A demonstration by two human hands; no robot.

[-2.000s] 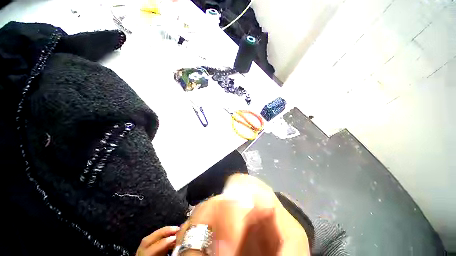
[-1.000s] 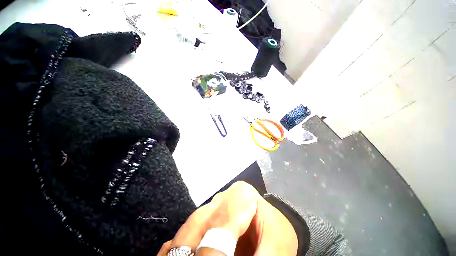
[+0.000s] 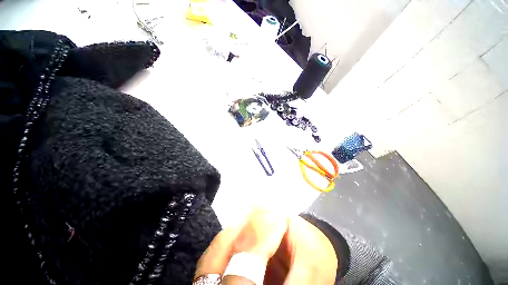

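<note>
The dark bouclé jacket (image 3: 117, 133) fills the left side and lies partly on the white table. Black-and-white flecked trim (image 3: 40, 100) runs down its edge, and two short rows of trim (image 3: 167, 234) show lower on the body. My right hand (image 3: 273, 250) is at the bottom centre beside the jacket, overexposed and cut off by the lower edge. Its fingers are curled, with a white band (image 3: 245, 266) and a silvery textured band (image 3: 207, 279). Its fingertips are hidden, and no needle or thread can be made out. My left hand is out of the picture.
On the table (image 3: 234, 195) are orange-yellow scissors (image 3: 318, 170), dark snips (image 3: 264, 159), a patterned piece (image 3: 248, 111), small dark pieces (image 3: 295, 118) and a black thread cone (image 3: 313, 75). A blue block (image 3: 352, 147) is at the table's right corner. Grey floor (image 3: 390, 206) lies right.
The view has shifted, so the table items appear further right and lower. Fingertips beside my right hand at the lower left two seconds ago no longer show. My right hand stays curled at the bottom.
</note>
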